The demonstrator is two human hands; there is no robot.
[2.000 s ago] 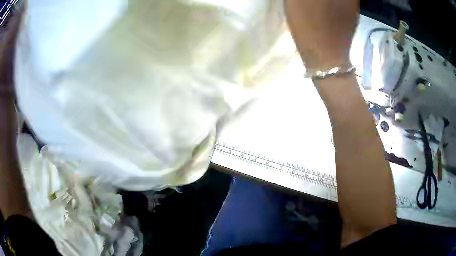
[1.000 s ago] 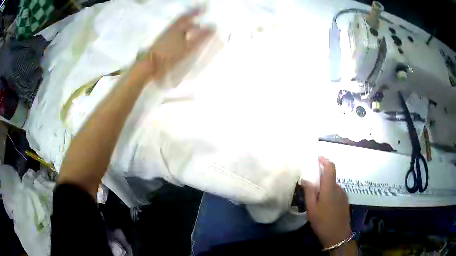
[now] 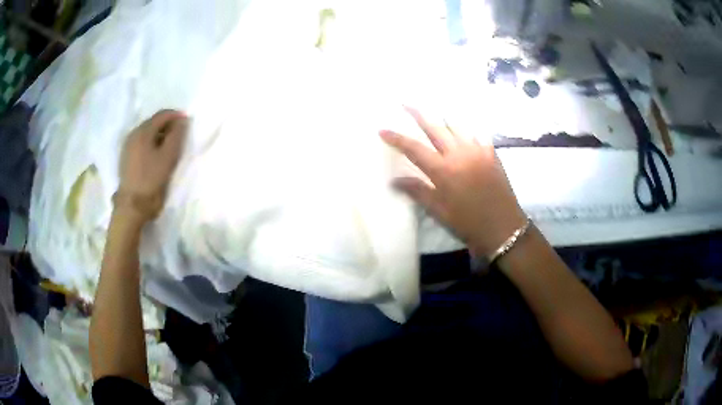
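A large white garment fabric point(image 3: 301, 190) lies spread over the table, overexposed, with its front edge hanging over the table edge above the blue trousers. My left hand point(image 3: 152, 162) is on the left part of the cloth, its fingers bent together at the fabric; whether it pinches the cloth is not clear. My right hand point(image 3: 455, 178) lies over the right part of the cloth, fingers spread, holding nothing.
Black-handled shears point(image 3: 651, 158) lie on the right of the table point(image 3: 586, 178), beside a thin orange-brown stick point(image 3: 662, 126). Dark machine parts point(image 3: 518, 73) show at the upper right. A cream fabric pile point(image 3: 59, 340) lies at the lower left. A ruler scale runs along the front edge.
The view has shifted, and the shears and machine appear higher. My left hand has moved back left and nearer on the cloth. My right hand has moved from the front edge onto the cloth, fingers spread.
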